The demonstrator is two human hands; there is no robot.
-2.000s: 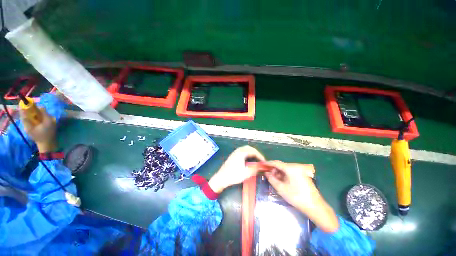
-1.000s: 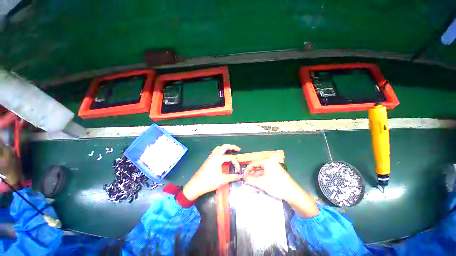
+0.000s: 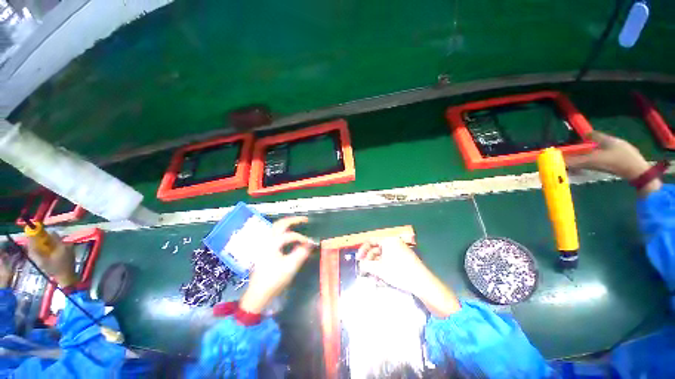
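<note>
The open tablet (image 3: pixel 381 326), with its large shiny silver rectangle, lies in an orange-red frame (image 3: pixel 331 311) in front of me. My left hand (image 3: pixel 277 266) is off the frame's left side, beside the blue bin (image 3: pixel 235 235), thumb and fingers apart; a tiny pale bit may be at a fingertip. My right hand (image 3: pixel 403 272) is over the tablet's far end, fingertips curled together; whether they hold something small cannot be told. White parts lie in the bin. A dark pile of small parts (image 3: pixel 206 277) lies beside it.
A yellow screwdriver (image 3: pixel 559 203) hangs at right near a round screw dish (image 3: pixel 501 270). Framed tablets lie on the conveyor beyond the pale strip. Another person's hand (image 3: pixel 614 157) touches the right one. At left, a hand (image 3: pixel 58 259) holds another screwdriver.
My left hand has moved left, away from the tablet toward the blue bin, and its fingers have spread. My right hand stays over the tablet. Another person's hand has come in at right.
</note>
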